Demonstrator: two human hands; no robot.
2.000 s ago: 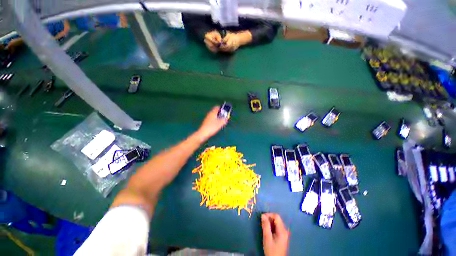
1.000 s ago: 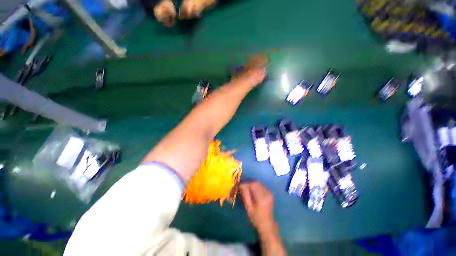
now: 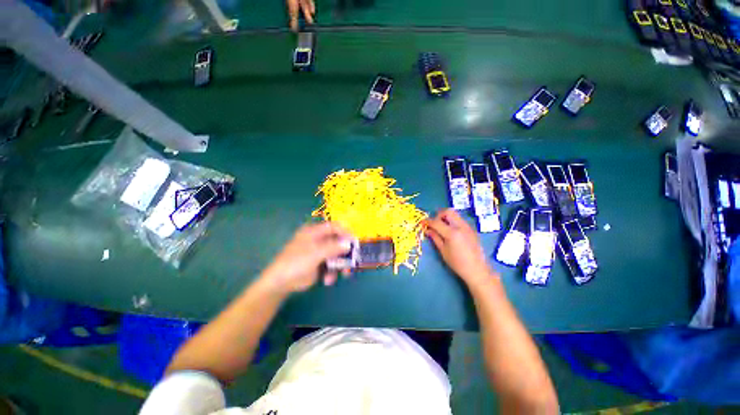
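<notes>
A heap of thin yellow-orange strips [image 3: 365,203] lies on the green bench in front of me. My left hand [image 3: 312,255] is closed on one end of a dark mobile phone [image 3: 375,253], held level over the heap's near edge. My right hand [image 3: 458,243] is at the heap's right edge, its thumb and fingertips close together. Whether they pinch a strip is too small to tell. Several handsets [image 3: 541,246] lie in a partly overlapping cluster to the right of the heap.
Phones lie spaced along the belt [image 3: 479,69], one yellow-framed [image 3: 436,81]. Another person's hand [image 3: 301,11] is by a phone at the far edge. A plastic bag [image 3: 122,174] with white cards and a phone [image 3: 193,205] lies left, under a grey post [image 3: 97,77]. Yellow-marked pieces [image 3: 681,26] stand far right.
My left hand has come back from the belt to the heap and now holds a phone there. My right hand has moved to the heap's right edge. The view has also shifted.
</notes>
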